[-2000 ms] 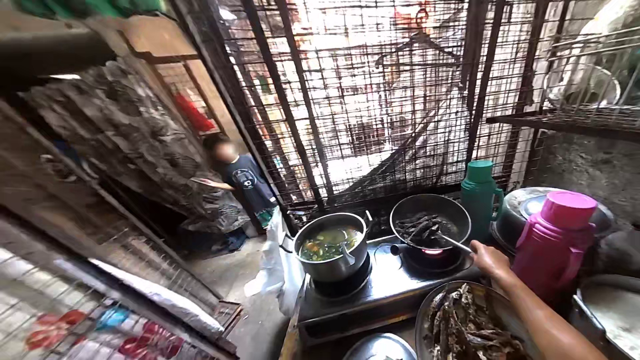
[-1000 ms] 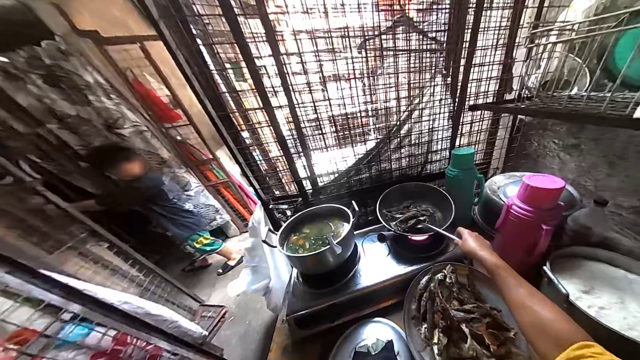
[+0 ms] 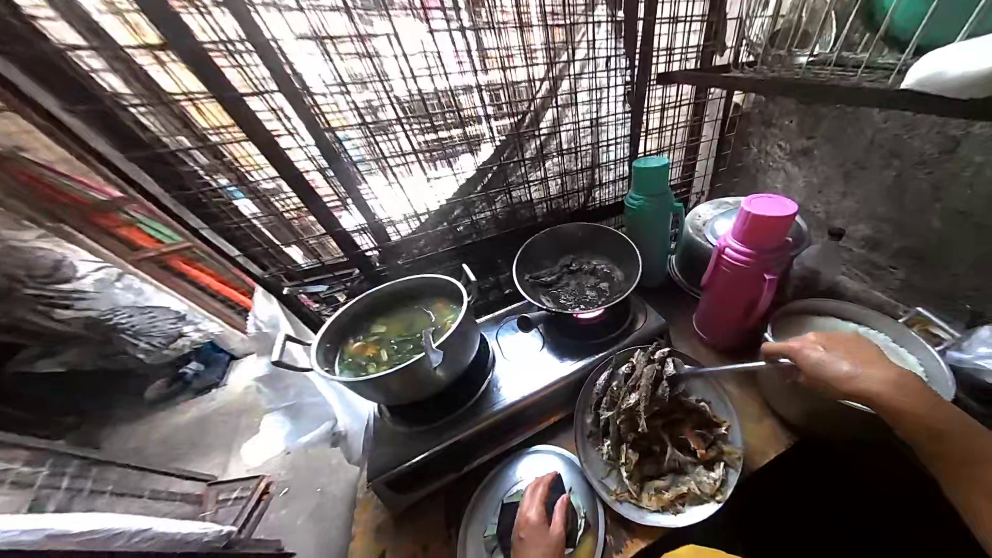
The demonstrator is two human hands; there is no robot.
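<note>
My right hand [image 3: 833, 364] grips the handle of a metal utensil [image 3: 732, 367], whose far end meets fried fish [image 3: 659, 426] heaped on a round metal plate [image 3: 674, 521]. With bent fingers, my left hand [image 3: 540, 519] rests on a dark item [image 3: 508, 523] on a round metal lid [image 3: 496, 473] at the bottom; whether it grips the item is unclear. Dark pieces lie in the frying pan [image 3: 577, 267] on the right burner, where a flame glows. A pot of soup [image 3: 395, 337] with greens and a ladle stands on the left burner of the gas stove [image 3: 511, 380].
Behind the stove rises a metal grille [image 3: 434, 116]. Green [image 3: 651, 221] and pink [image 3: 744, 271] thermoses stand right of the pan, beside a lidded pot [image 3: 701, 225]. A pot of white rice [image 3: 876, 341] sits under my right forearm. A wire rack [image 3: 798, 46] overhangs the upper right.
My right hand and the utensil have moved from the frying pan to the fish plate. My left hand has come into view at the lid. The person at the left is out of view.
</note>
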